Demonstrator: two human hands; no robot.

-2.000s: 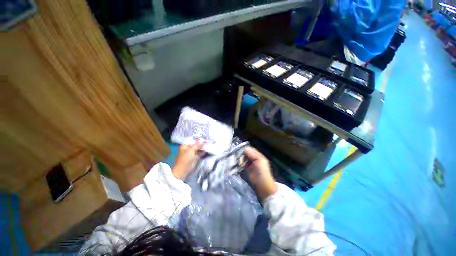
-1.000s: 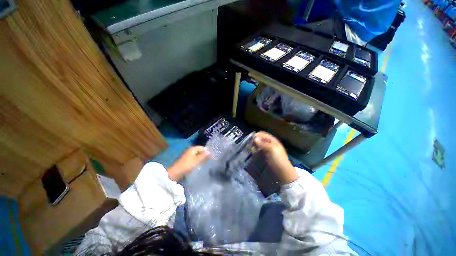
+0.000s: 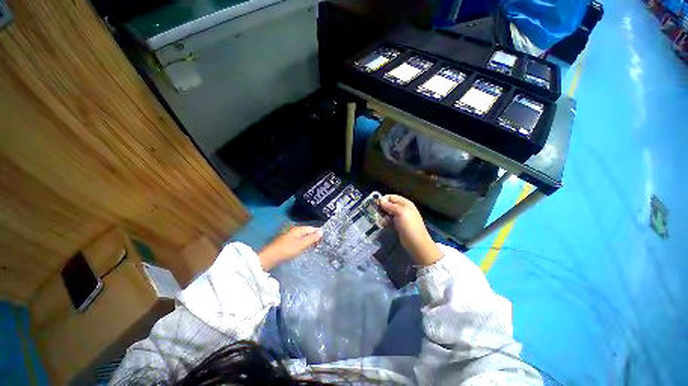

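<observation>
My right hand point(image 3: 407, 224) grips the upper right corner of an electronic module point(image 3: 370, 220), a silvery rectangle with small parts showing. My left hand point(image 3: 293, 245) holds the edge of a clear bubble bag point(image 3: 336, 235) by its left side. The bag overlaps the module's lower left part; how far the module sits inside it I cannot tell. More clear plastic point(image 3: 324, 301) lies heaped on my lap under both hands.
A black tray on the floor holds modules point(image 3: 323, 191) beyond my hands. A cart point(image 3: 554, 143) at the right bears black trays with pale-screened modules point(image 3: 440, 83); a carton point(image 3: 411, 177) stands beneath. A phone point(image 3: 81, 281) lies on a carton point(image 3: 113, 324) beside the wooden panel point(image 3: 113, 128).
The white rectangle seen at my left hand two seconds ago is gone from there. My hands have moved slightly apart, now with the bubble bag and module between them. The floor tray has come into view.
</observation>
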